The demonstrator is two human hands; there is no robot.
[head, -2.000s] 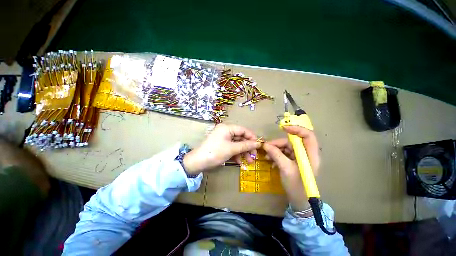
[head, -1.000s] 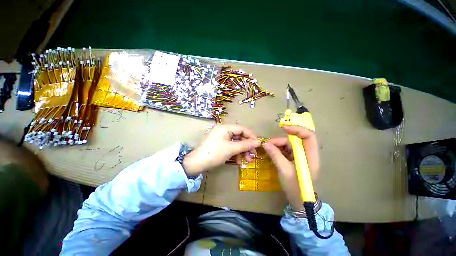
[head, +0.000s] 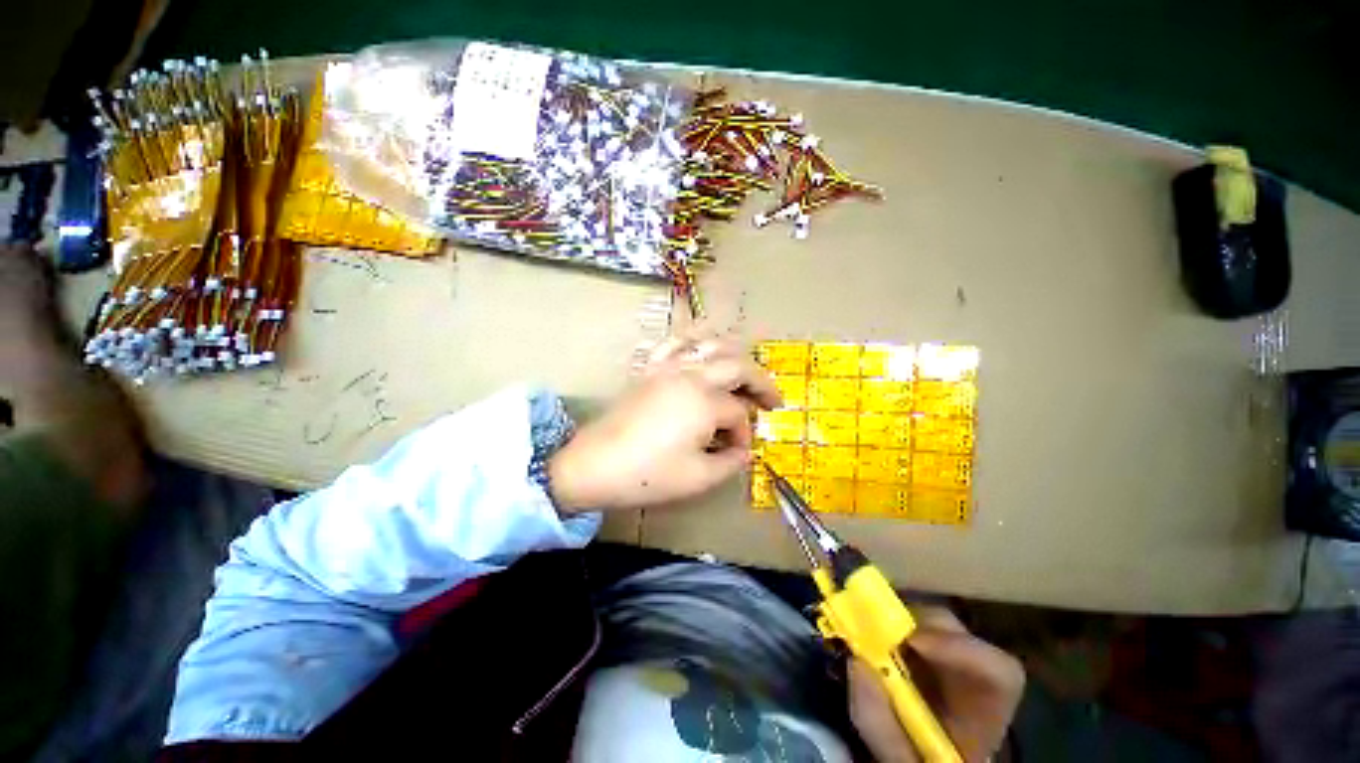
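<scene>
My left hand (head: 664,429) is at the left edge of the yellow-orange PCB panel (head: 880,432). Its thumb and fingertips are pinched together, apparently on a connector lead that is mostly hidden by the fingers. My right hand (head: 955,678), low in the view, grips the yellow soldering iron (head: 865,614). The iron's two thin metal prongs point up and left, with their tips at the panel's lower left edge, just below my left fingertips. Whether they touch a pad cannot be told.
Loose connector leads (head: 753,157) lie beyond the panel, beside their clear bag (head: 589,172). Blank panels (head: 343,216) and stacked panels with leads (head: 179,187) are at left. A black stand (head: 1231,246) and fan (head: 1327,447) are at right. Another person's arm (head: 52,358) is far left.
My right hand has left the fingertips of my left hand and moved down and right. The iron now points at the panel instead of up and away. The view has shifted and the panel is uncovered.
</scene>
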